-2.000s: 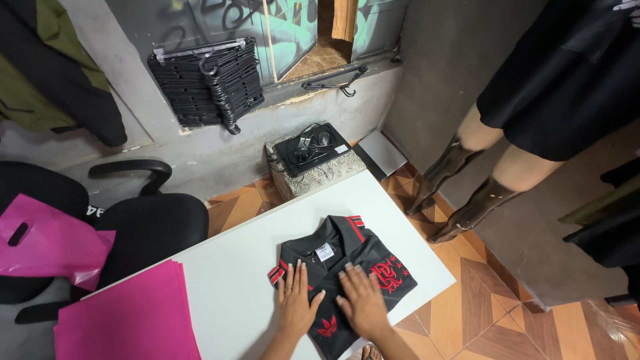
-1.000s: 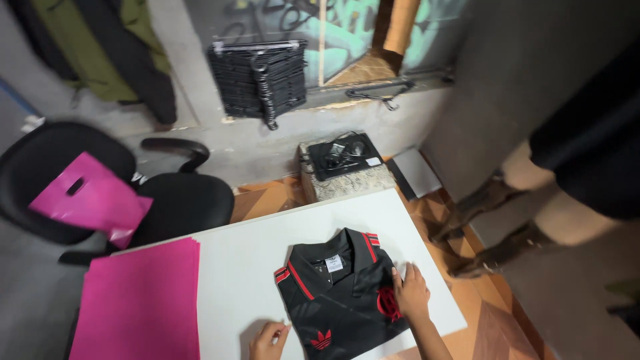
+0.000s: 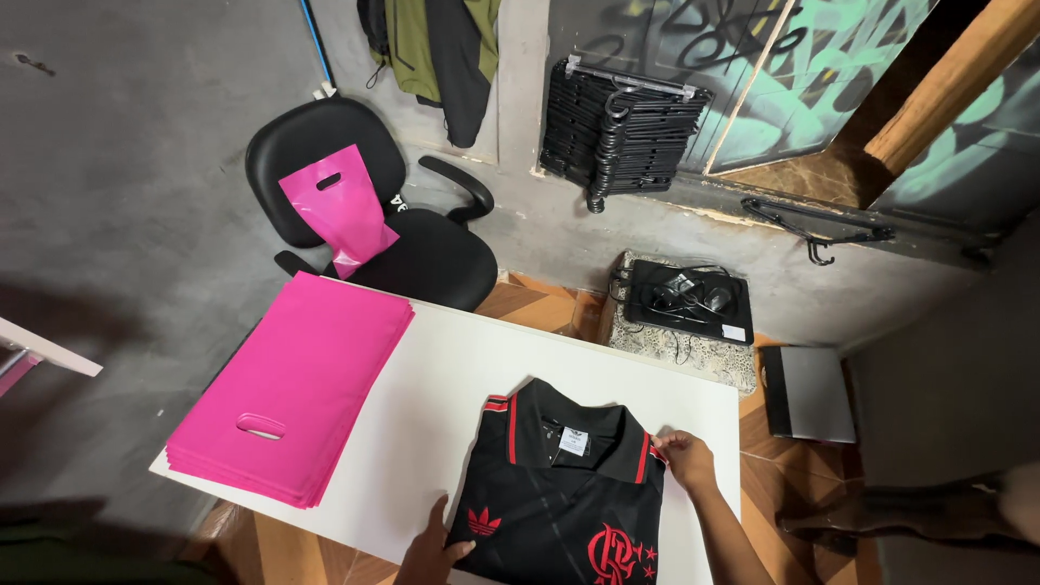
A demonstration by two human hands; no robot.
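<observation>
A black polo jersey (image 3: 561, 504) with red trim, a red embroidered crest and a red trefoil logo lies folded on the white table (image 3: 406, 414), collar away from me. My right hand (image 3: 682, 459) pinches the striped shoulder edge at the jersey's right. At the lower left side of the jersey is my left hand (image 3: 435, 544), fingers apart, its thumb near the fabric's edge; whether it touches is unclear. A stack of pink plastic bags (image 3: 292, 382) with cut-out handles lies on the table's left part.
Behind the table stands a black office chair (image 3: 439, 252) holding a pink bag (image 3: 341, 211). Black hangers (image 3: 621, 130) hang by the wall. A patterned stool (image 3: 634, 337) bears a black device (image 3: 731, 305) and cables. A grey, flat object (image 3: 812, 394) is on the floor.
Both hands lay flat on the jersey two seconds ago; they have since moved out to its sides, and the right hand has taken hold of the shoulder edge. The view has swung left.
</observation>
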